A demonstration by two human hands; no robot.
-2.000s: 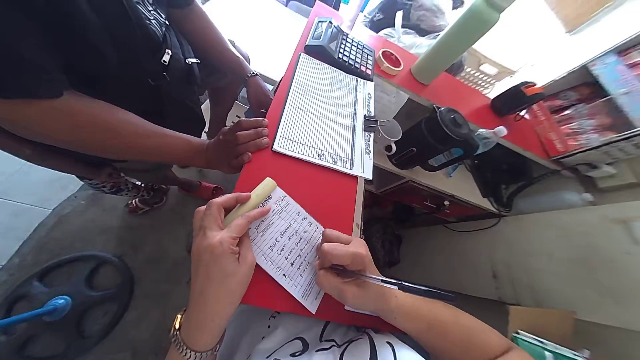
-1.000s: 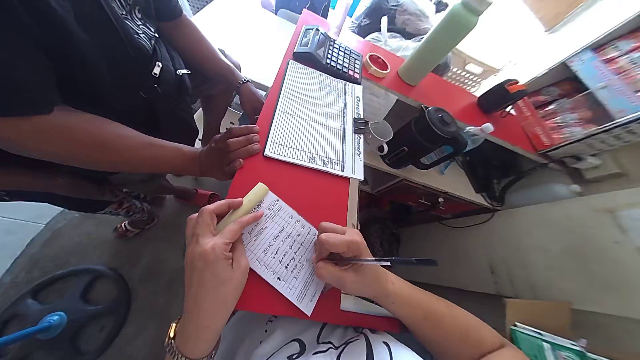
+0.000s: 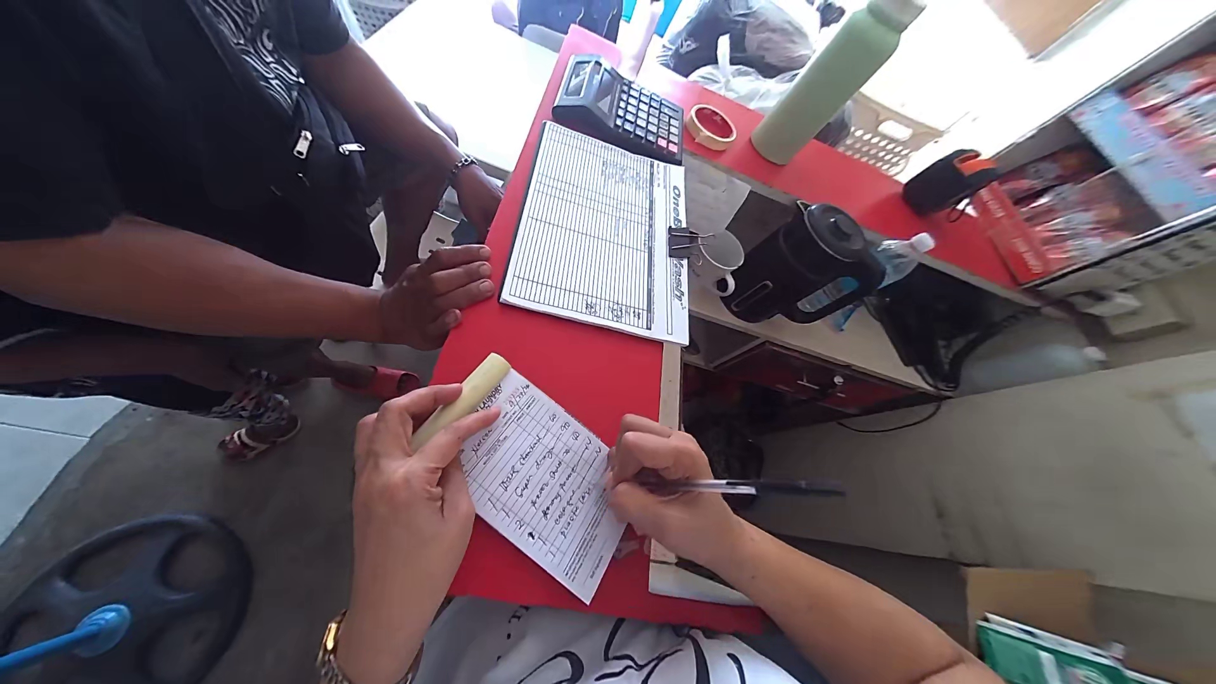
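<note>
A receipt pad with handwriting lies tilted on the red counter. My left hand grips its upper left edge, thumb over the yellow folded-back sheets. In my right hand is a black and clear ballpoint pen, its tip end hidden by my fingers at the pad's right edge. Beyond the pad lies a ruled form on a clipboard with a black binder clip. A desk calculator stands at its far end, beside a roll of tape.
Another person's hand rests on the counter's left edge. A green bottle and a black pouch stand on the far right part. A black electric kettle and a white mug are on the lower shelf. A blue-stemmed black wheel is at lower left.
The pen in my right hand has swung from slanting down to the right to lying nearly level. My left hand keeps its hold on the pad.
</note>
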